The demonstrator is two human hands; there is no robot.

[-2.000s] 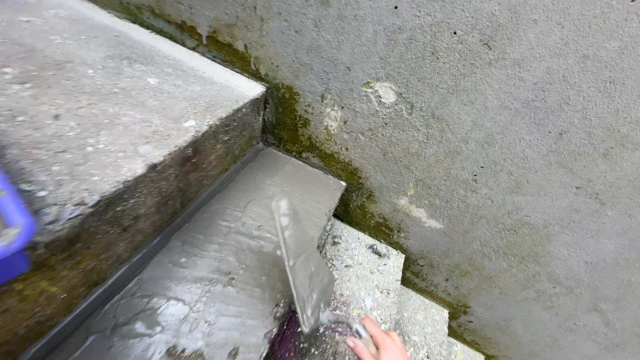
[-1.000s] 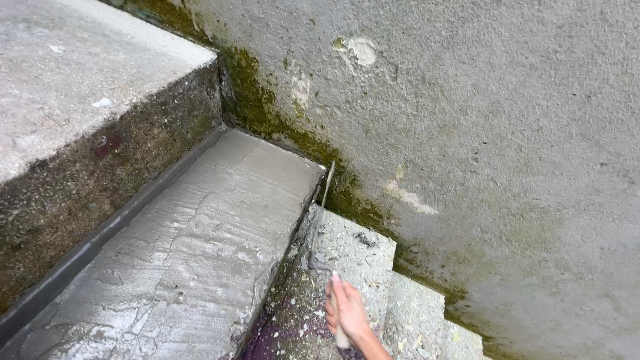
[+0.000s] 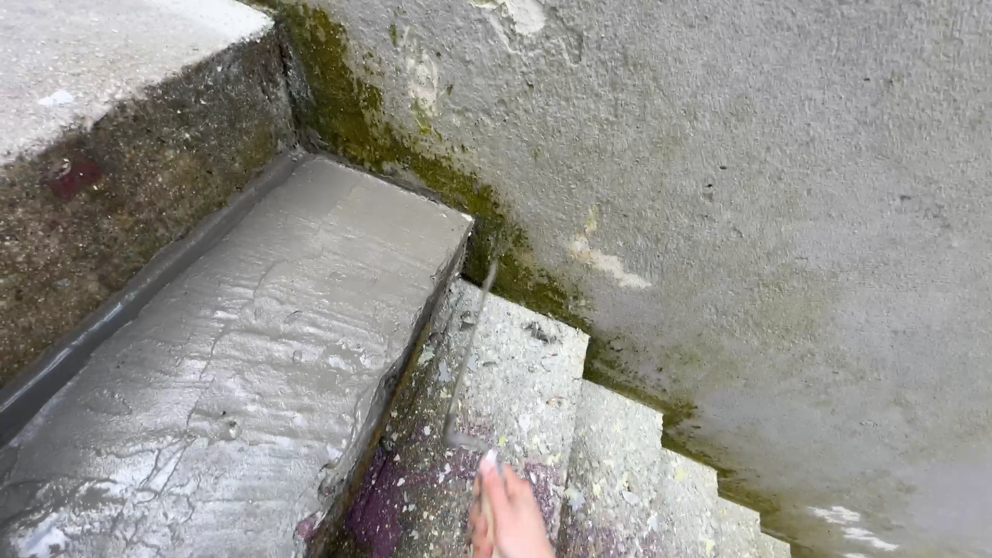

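My right hand is low in the frame, its fingers closed around the handle of a trowel. The thin metal blade is seen edge-on and slightly blurred. It stands over the speckled lower step, to the right of the coated step's front edge, its tip near the mossy foot of the wall. Wet grey mortar covers the top of the concrete step; it is smooth near the wall, ridged and shiny toward the lower left. My left hand is out of the frame.
A rough plastered wall fills the right side, with green moss along its base. An upper concrete step rises at the left. Lower steps, flecked with paint and splatter, descend to the right.
The trowel, seen broad side over the mortar two seconds ago, has turned edge-on and moved right, off the step's front edge. The blue thing at the left has left the view.
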